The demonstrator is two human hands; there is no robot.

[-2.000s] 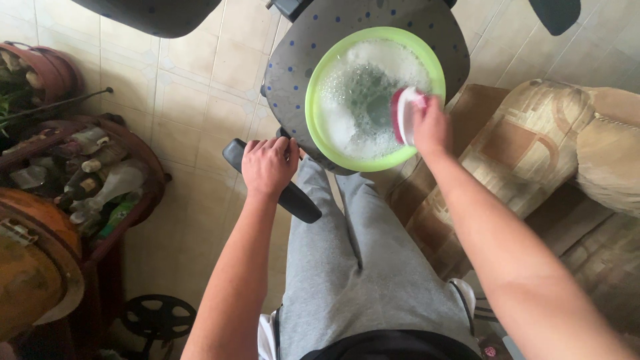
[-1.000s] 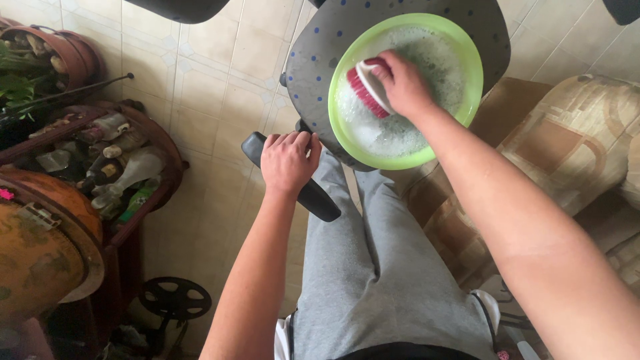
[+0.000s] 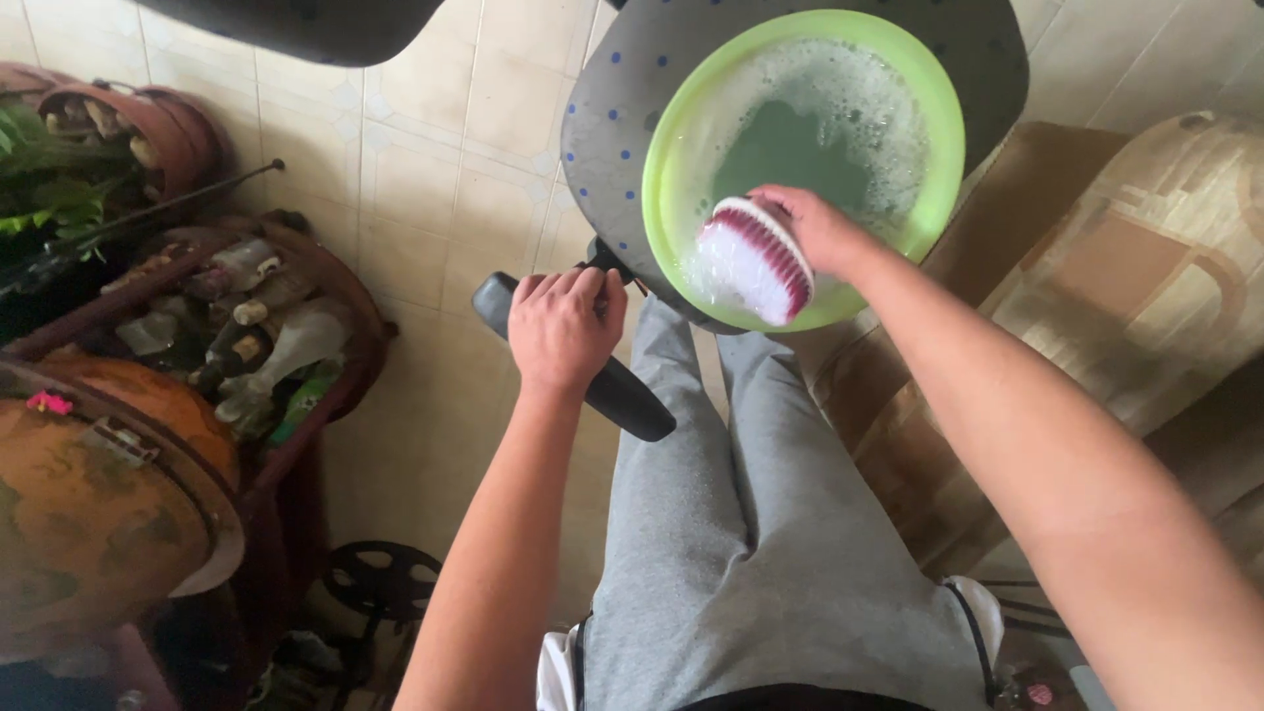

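My right hand [image 3: 815,229] grips a scrub brush [image 3: 758,259] with a white back and dark pink bristles, tilted over the near left part of a lime-green plastic basin [image 3: 946,148]. White foam clings to the bristles. Soapy water [image 3: 790,148] with suds around its edge fills the basin, which rests on the grey, blue-dotted seat [image 3: 607,123] of a chair. My left hand [image 3: 565,331] is closed over the chair's black armrest [image 3: 632,397], left of the basin.
On the left stand a round-ended wooden cart [image 3: 365,346] holding several bottles, an orange globe-like dome [image 3: 109,513] and plant pots [image 3: 173,138]. A patterned upholstered sofa [image 3: 1116,257] is at the right. Another dark chair part [image 3: 316,25] juts in at the top left.
The brush, held at the basin's right side two seconds ago, has moved over to the left side, and its bristles now carry a thick cap of foam. My left hand stays on the armrest.
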